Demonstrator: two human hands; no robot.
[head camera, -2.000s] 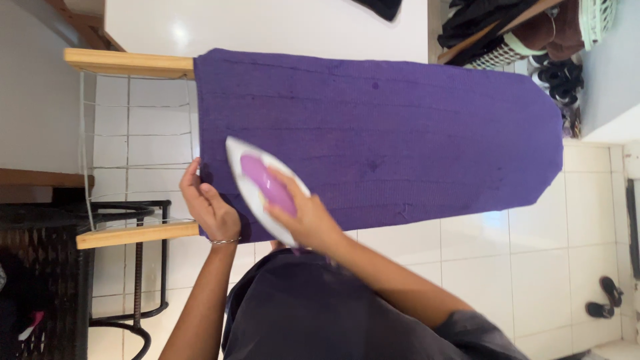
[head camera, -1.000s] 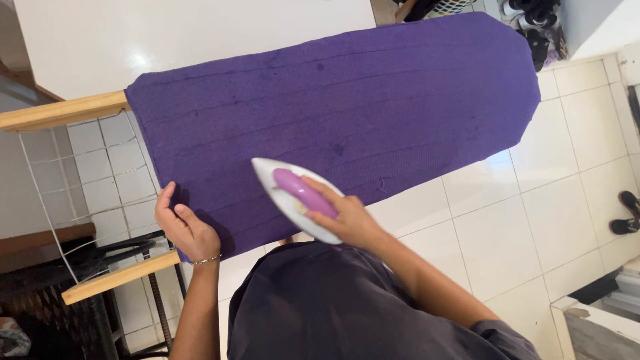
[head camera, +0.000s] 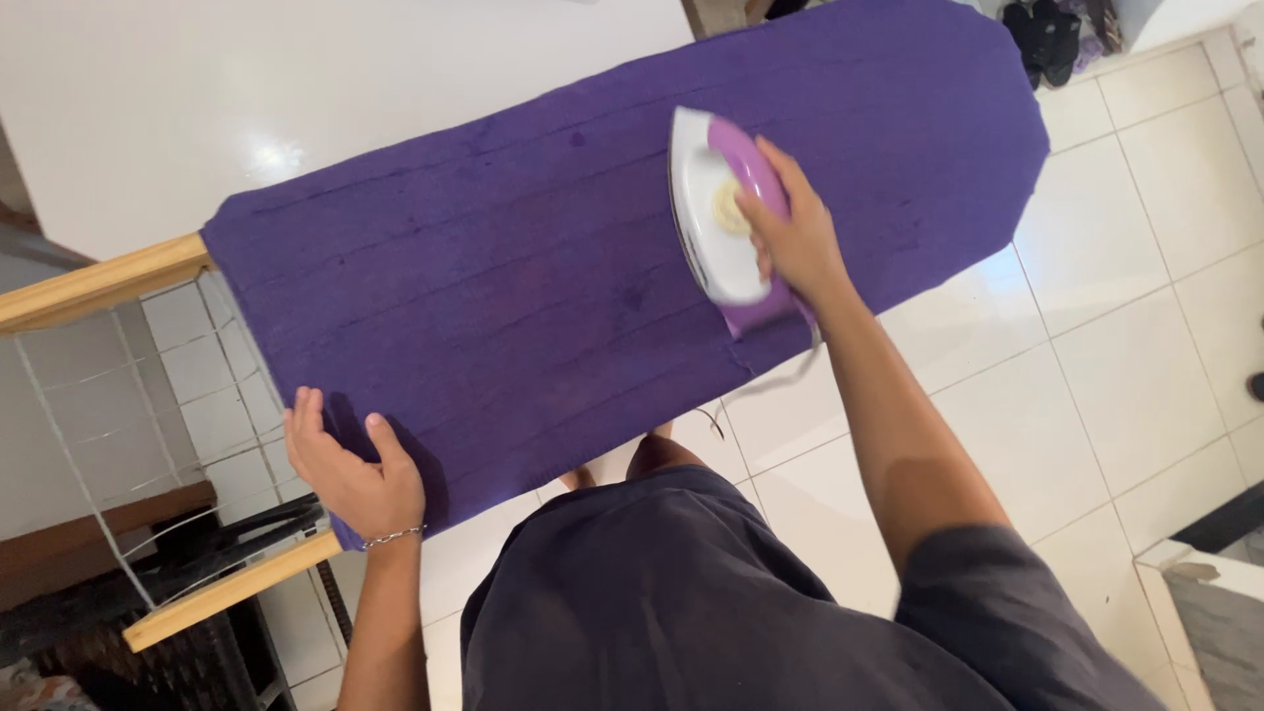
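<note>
My right hand grips the purple handle of a white and purple electric clothes iron, whose pointed tip faces the far edge of the ironing board. Whether its soleplate touches the cloth cannot be told; it looks slightly tilted. Purple fabric with faint creases and a few dark spots covers the board. At the board's near left corner my left hand, with a chain bracelet at the wrist, rests on the fabric with fingers apart, holding nothing. The iron's cord hangs past the near edge.
A glossy white table adjoins the board's far side. On the left, a wooden and wire rack extends from the board over dark furniture. Black shoes lie beyond the rounded end. White floor tiles show below.
The iron in my right hand has moved right along the board, away from my left hand, and its tip has turned toward the far edge. My left hand stays by the left end.
</note>
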